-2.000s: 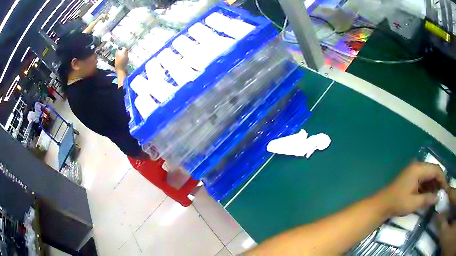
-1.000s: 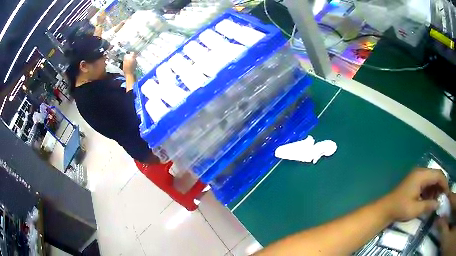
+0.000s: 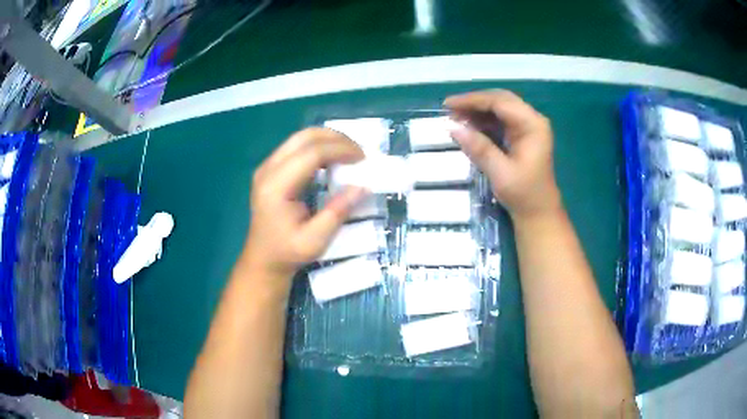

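A clear blister tray (image 3: 344, 331) lies on the green bench, with white units (image 3: 439, 206) in two columns of pockets. The lower left pocket area shows bare ribs. My left hand (image 3: 303, 200) is over the left column, its thumb and fingers around a blurred white unit (image 3: 378, 174) that reaches toward the right column. My right hand (image 3: 512, 151) is at the tray's upper right, thumb and fingers apart near the top right unit (image 3: 432, 132); it holds nothing visible.
A stack of blue and clear trays (image 3: 629, 237) with white units stands at right. Layered tray stacks (image 3: 78, 262) stand at far left. A crumpled white cloth or glove (image 3: 144, 248) lies beside them. A pale rail (image 3: 377, 69) and metal post (image 3: 74, 74) are beyond.
The view has swung right and down to the clear tray. The side stack and white cloth now sit at far left. Both hands are fully in view, now apart.
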